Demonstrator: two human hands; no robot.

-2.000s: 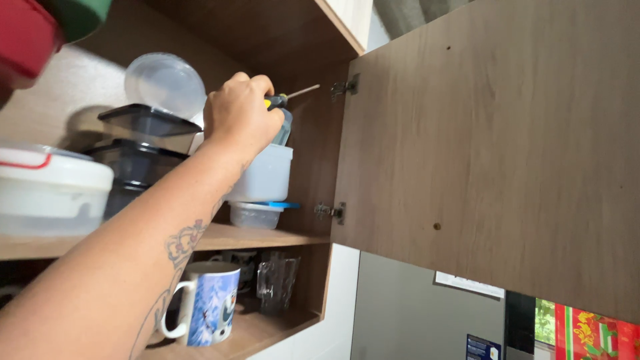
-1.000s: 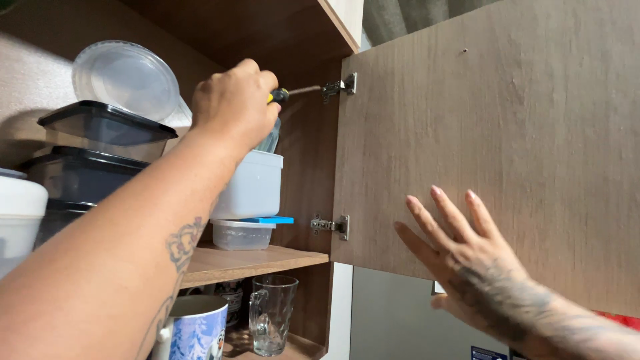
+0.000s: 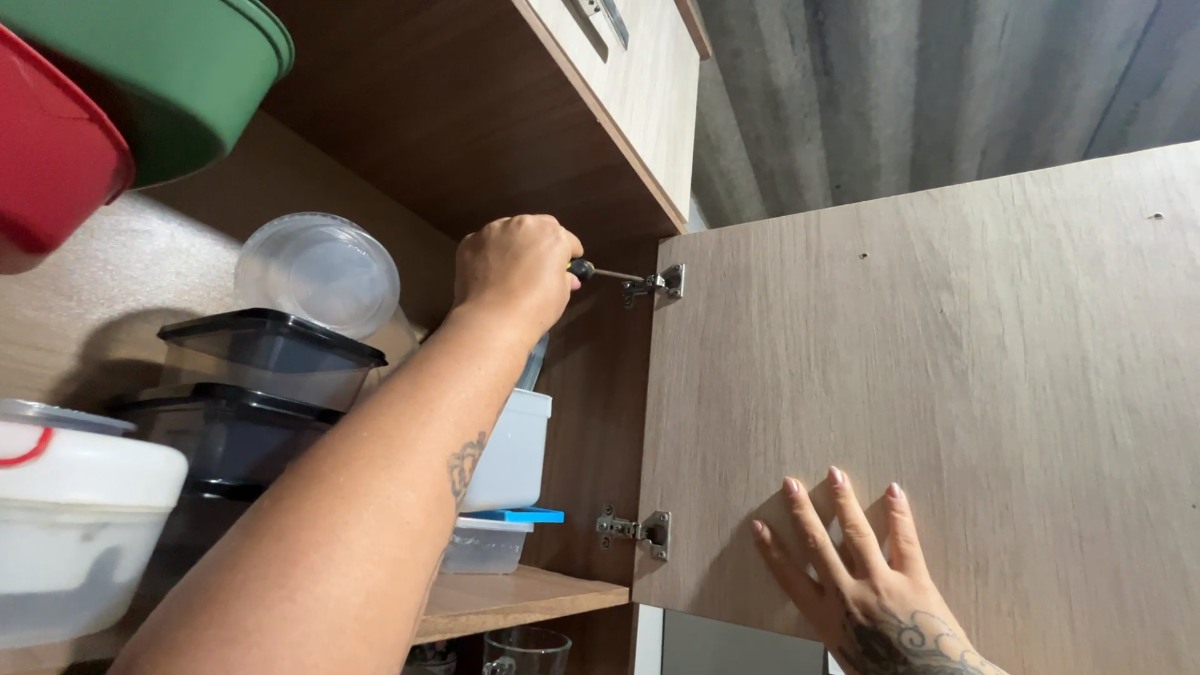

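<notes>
My left hand [image 3: 520, 267] is closed around the handle of a screwdriver [image 3: 583, 270], whose shaft reaches right to the upper metal cabinet hinge [image 3: 656, 281]. Whether the tip sits in a screw is too small to tell. The hinge joins the cabinet's side wall to the open wooden door [image 3: 891, 375]. Below it, a second metal hinge [image 3: 636, 531] joins the same wall and door. My right hand [image 3: 858, 572] lies with spread fingers against the lower part of the door, right of the lower hinge, holding nothing.
Stacked black-lidded containers [image 3: 272, 352], a round clear plastic lid [image 3: 317, 274], a white tub [image 3: 75, 525] and a pale plastic box [image 3: 511, 450] stand on the shelf [image 3: 525, 595]. Green [image 3: 178, 84] and red tubs [image 3: 56, 150] hang into view upper left. A glass mug [image 3: 527, 649] is below.
My right hand, out of view two seconds ago, came in by one second ago and now rests on the door. My left hand stays by the upper hinge with the screwdriver. The view has shifted.
</notes>
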